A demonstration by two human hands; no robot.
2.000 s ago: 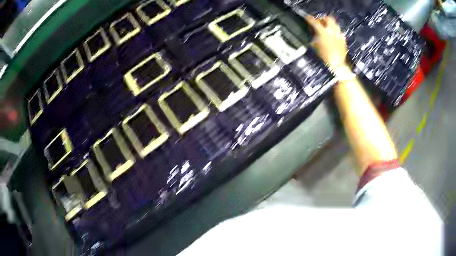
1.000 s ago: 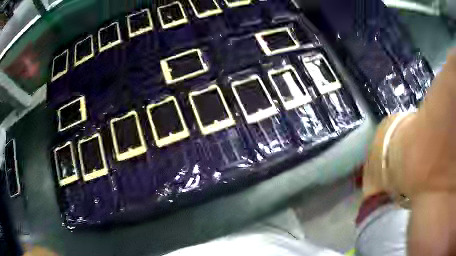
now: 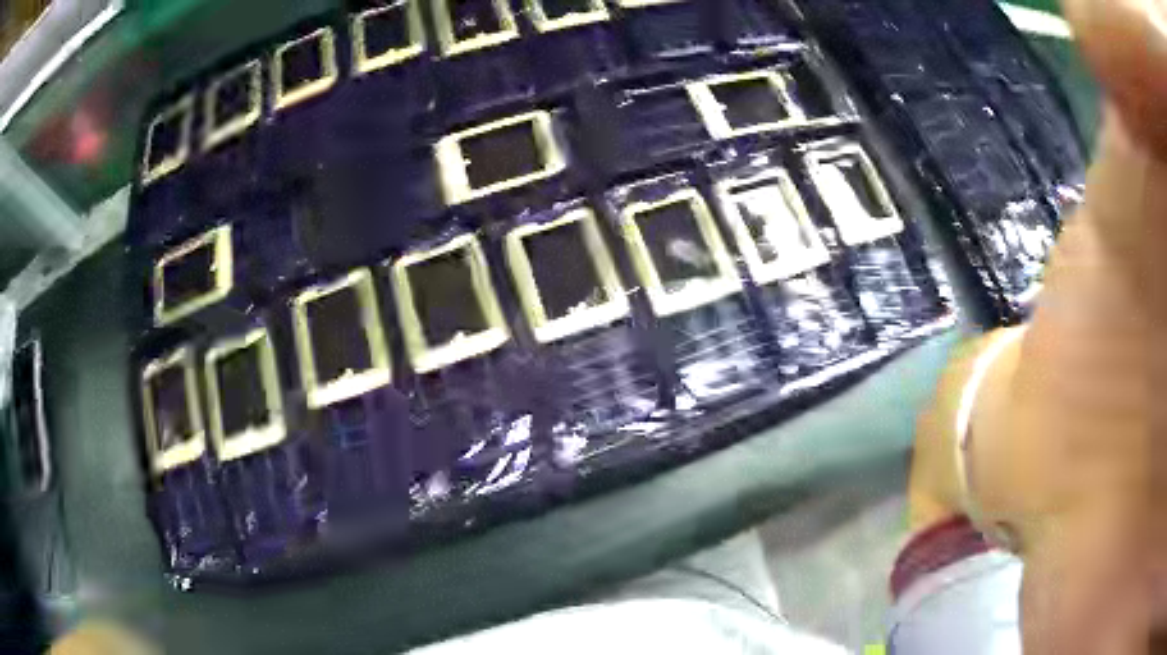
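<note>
A large glossy dark tray (image 3: 384, 480) lies in front of me, holding small framed parts with pale cream borders. Two long rows stand upright, such as one framed part (image 3: 570, 275) in the near row. Three more lie sideways between the rows, one near the middle (image 3: 502, 156). My right hand (image 3: 1088, 333) is large, blurred and cut off at the right edge, close to the camera; its fingers are not clear. A blurred skin-coloured patch at the bottom left edge may be my left hand (image 3: 103, 640); its fingers are hidden.
Another dark tray or stack (image 3: 979, 141) lies to the right of the working tray, partly behind my right hand. The green bench (image 3: 845, 397) shows along the near edge. A dark white-edged device (image 3: 35, 416) lies at the far left. A blurred red shape shows at the upper left.
My right hand has come back from the right-hand stack and up close to the camera. The view has turned, so the working tray sits more level. The framed parts keep the same arrangement.
</note>
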